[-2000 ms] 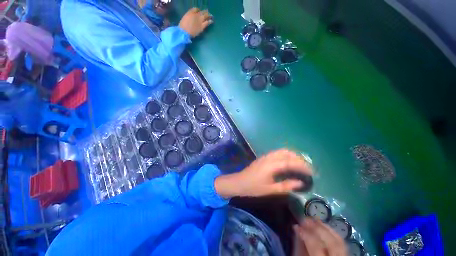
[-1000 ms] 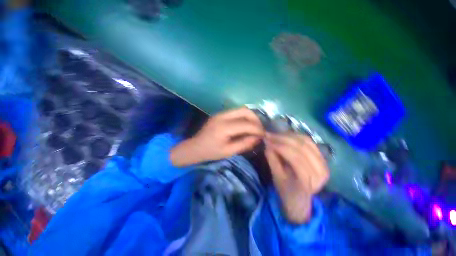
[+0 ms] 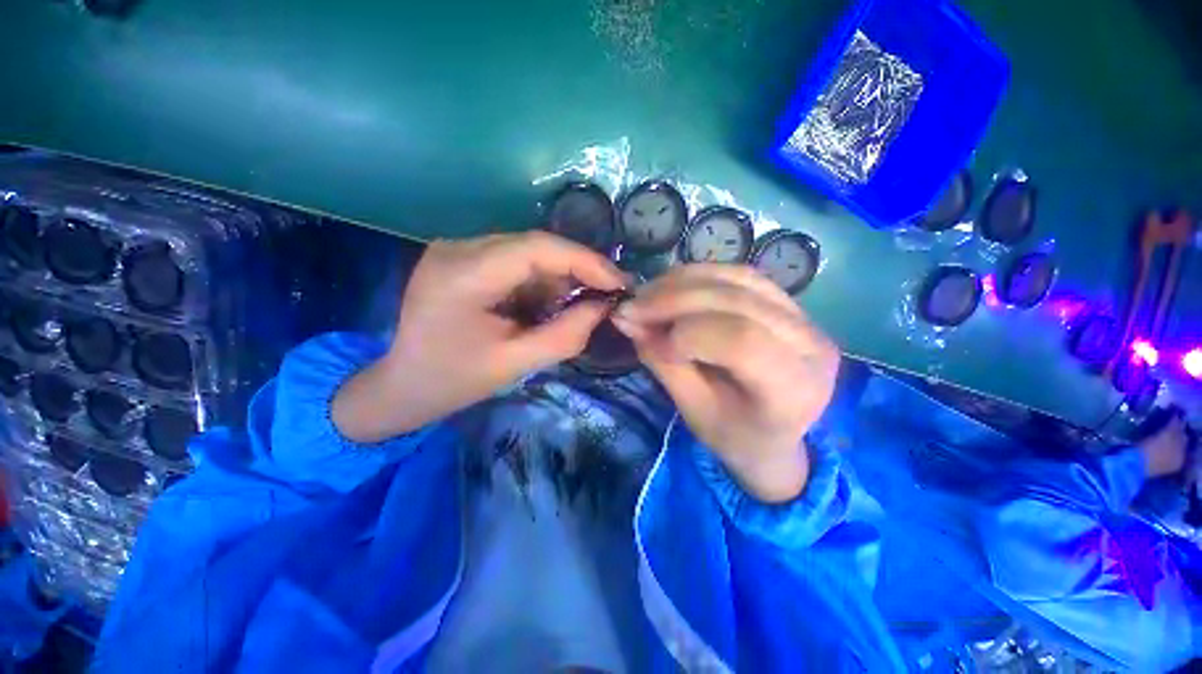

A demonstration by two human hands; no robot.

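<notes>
My left hand (image 3: 481, 323) holds a round black part (image 3: 570, 306) on edge, mostly hidden by the fingers. My right hand (image 3: 745, 349) meets it at the part's right edge, fingertips pinched there. Any tiny piece between the fingertips is hidden. Just beyond the hands lie several round black parts in a row, one dark (image 3: 580, 213) and others with a grey face and short marks (image 3: 653, 217), with shiny clear film (image 3: 600, 161) around them. A blue bin (image 3: 960, 82) with a silvery heap (image 3: 859, 108) stands behind them on the green table.
A clear blister tray (image 3: 198, 310) with black discs stands at the left. More black discs (image 3: 949, 292) lie at the right, near pink-violet lights and an orange-red forked tool (image 3: 1160, 270). A grey scattered heap (image 3: 630, 29) is at the top. A neighbour's blue sleeve (image 3: 1055, 527) shows lower right.
The view has swung right. The hands, first apart with a disc in the left, have come together at a dark part. The neighbour on the left has left the view.
</notes>
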